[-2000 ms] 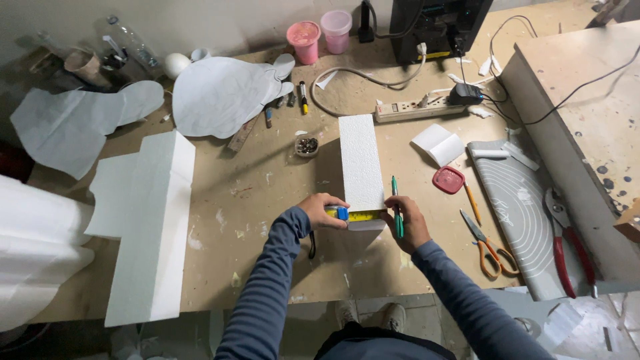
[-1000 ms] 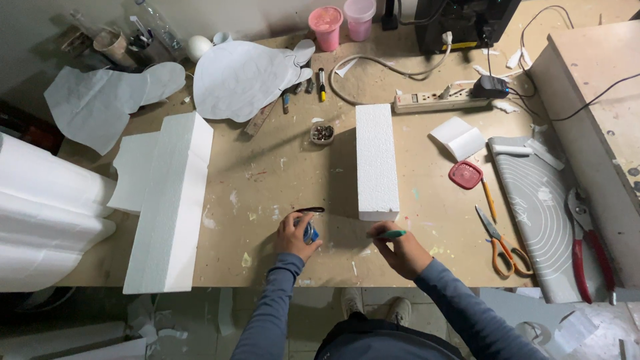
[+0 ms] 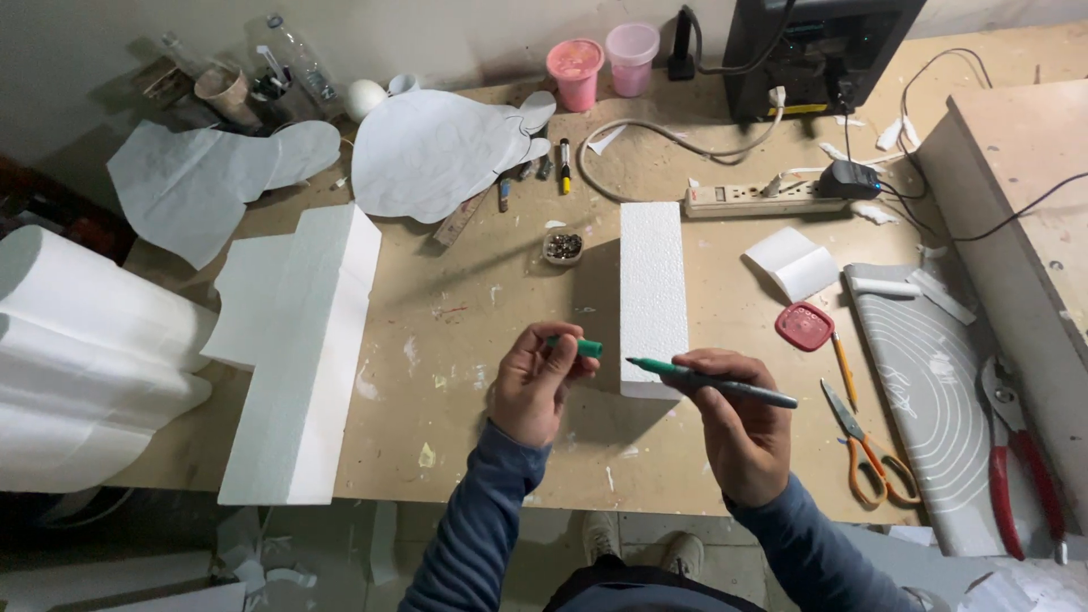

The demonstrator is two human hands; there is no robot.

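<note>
My left hand (image 3: 534, 387) pinches a green marker cap (image 3: 586, 348) between thumb and fingers, over the bench left of a white polystyrene foam block (image 3: 653, 289). In my right hand (image 3: 748, 425) is a green-tipped marker (image 3: 738, 389), uncapped, its dark tip pointing left above the near end of the block. Cap and marker are apart. The block lies lengthwise away from me on the wooden workbench (image 3: 476, 425). The tape measure seen earlier is not visible now.
Joined foam pieces (image 3: 319, 340) and foam rolls (image 3: 93, 357) lie left. Orange-handled scissors (image 3: 863, 446), a pencil (image 3: 844, 370), red-handled pliers (image 3: 1011, 442) and a grey mat (image 3: 926, 382) lie right. Behind are a power strip (image 3: 765, 201), paper cutouts (image 3: 433, 153) and a small container of metal bits (image 3: 563, 246).
The tape measure was held against the block, then away from it in my left hand. Now that hand holds the cap, and the marker's tip is bare.
</note>
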